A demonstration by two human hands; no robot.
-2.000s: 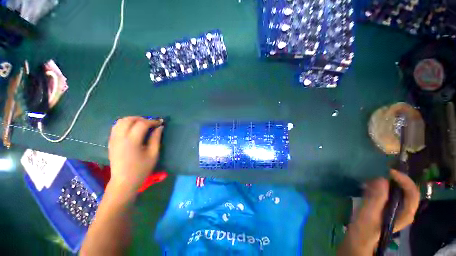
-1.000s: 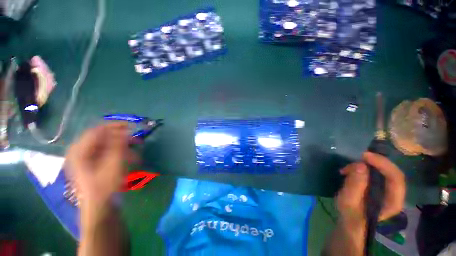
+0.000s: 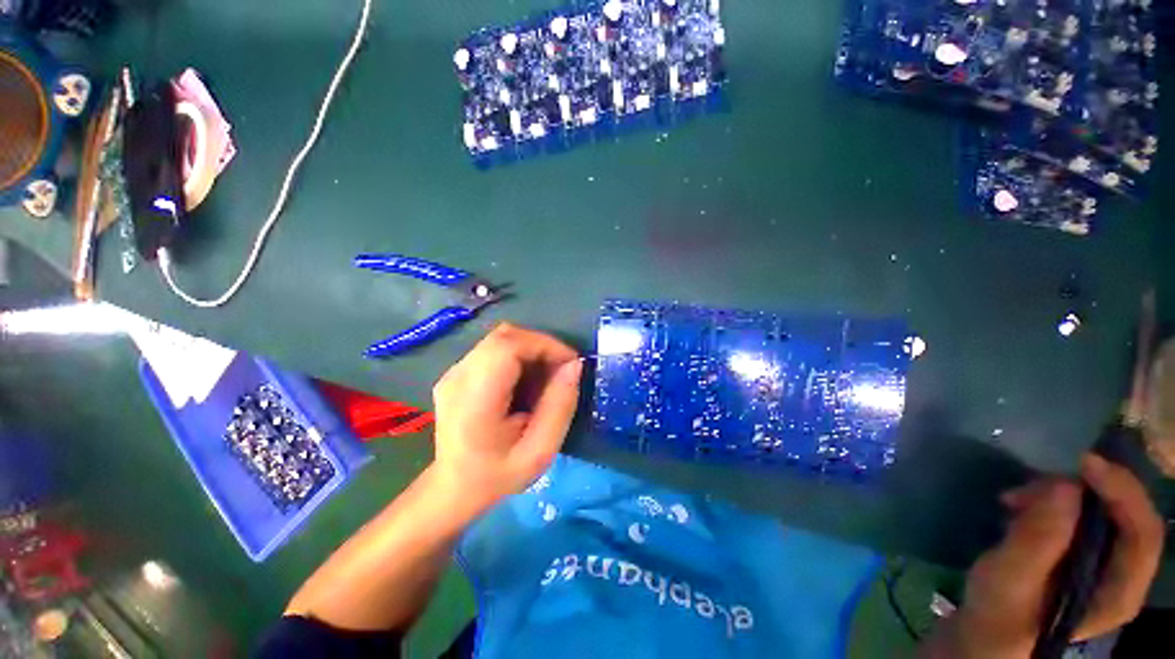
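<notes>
A blue circuit board panel [image 3: 754,399] lies solder side up in front of the apron. My left hand [image 3: 509,406] is at its left edge, thumb and forefinger pinched on a thin solder wire [image 3: 588,357], whose short end points at the board. My right hand [image 3: 1069,554] is at the lower right, closed around the black handle of a soldering iron [image 3: 1080,566]. The iron's metal barrel [image 3: 1142,354] points up, right of the board and apart from it. Its tip is blurred.
Blue-handled cutters [image 3: 432,303] lie spread open above my left hand. A populated panel [image 3: 593,80] lies at the top, with a board stack [image 3: 1031,97] top right. A white cable [image 3: 286,180] runs at left. A blue bin [image 3: 251,515] holds a board. A tip-cleaning dish [image 3: 1164,412] is at the right edge.
My left hand has moved from around the cutters to the panel's left edge, leaving the cutters on the mat. My right hand still holds the iron, now away from the dish's middle. The view has shifted.
</notes>
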